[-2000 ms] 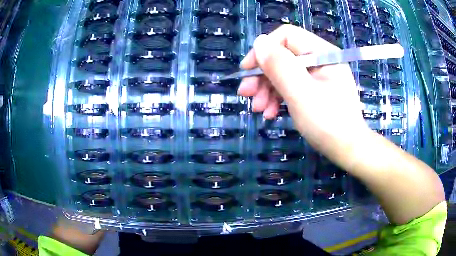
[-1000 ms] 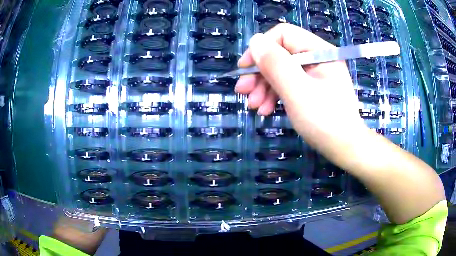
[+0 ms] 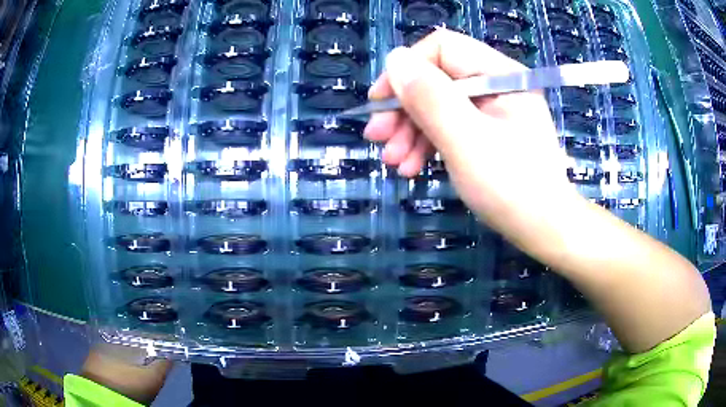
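A large clear blister tray [image 3: 279, 199] fills the view, its pocket columns holding round black units [image 3: 332, 280] that look like speaker drivers. My bare right hand [image 3: 470, 111] is over the tray's upper right part and holds slim tweezers [image 3: 517, 81] like a pen. Their pointed tip is at a black unit in the third column; whether it touches cannot be told. The wide pale end points right. My left hand is not in view; only a bare forearm [image 3: 123, 375] and yellow-green sleeve show at the lower left edge.
The green mat [image 3: 52, 207] shows at both sides of the tray. Another clear tray with dark parts and a white label [image 3: 710, 238] is at the right edge. A thin dark tool [image 3: 673, 195] lies on the mat at right. Grey floor with yellow lines [image 3: 561, 385] shows below the bench.
My right hand and the tweezers have moved slightly left and up, with the tip still around the same third-column unit. The tray appears shifted slightly left in the view.
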